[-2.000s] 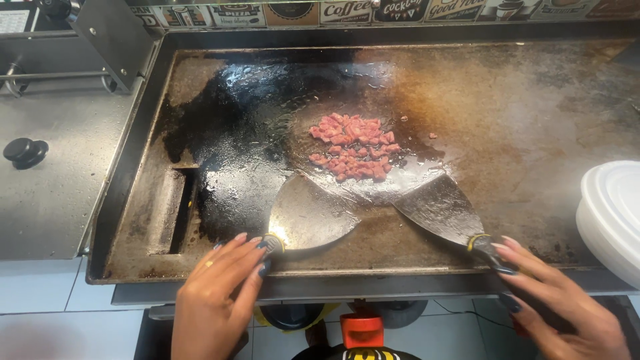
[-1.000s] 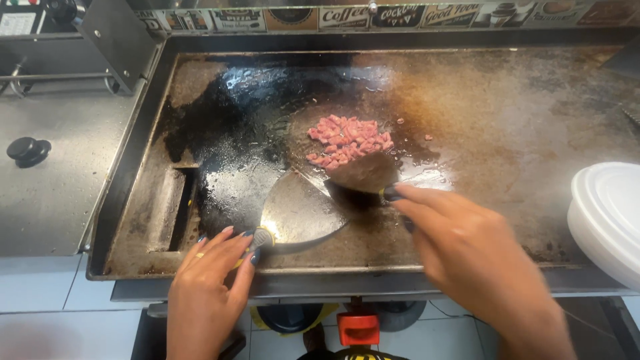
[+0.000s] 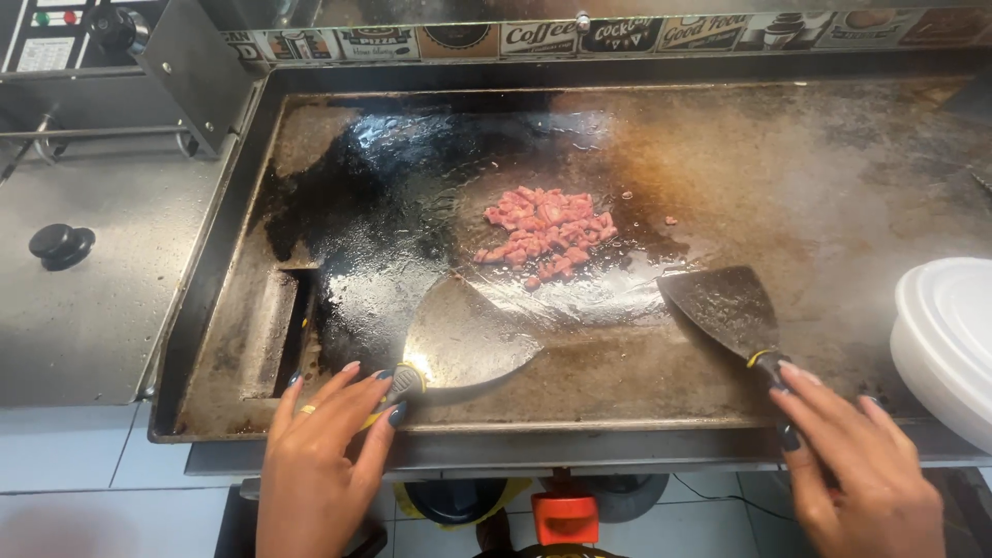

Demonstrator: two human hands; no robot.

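Small pieces of pink diced meat (image 3: 550, 229) lie in a loose heap on an oily flat-top griddle (image 3: 620, 387). My left hand (image 3: 325, 457) grips the black and yellow handle of a wide metal scraper (image 3: 465, 337), whose blade rests on the griddle below and left of the meat. In my right hand (image 3: 852, 457) is the dark handle of a second metal scraper (image 3: 728, 306). Its blade is to the right of the meat and touches none of it. One small meat piece (image 3: 670, 221) lies apart on the right.
A white lidded tub (image 3: 949, 341) stands at the right edge. Left of the griddle is a steel lid with a black knob (image 3: 62, 246). The griddle's front left holds a rectangular drain slot (image 3: 296, 333). Below hangs a red tray-like part (image 3: 564, 518).
My right hand has moved right with its scraper, away from the meat's lower edge where it was a second ago. My left hand has stayed near the same place.
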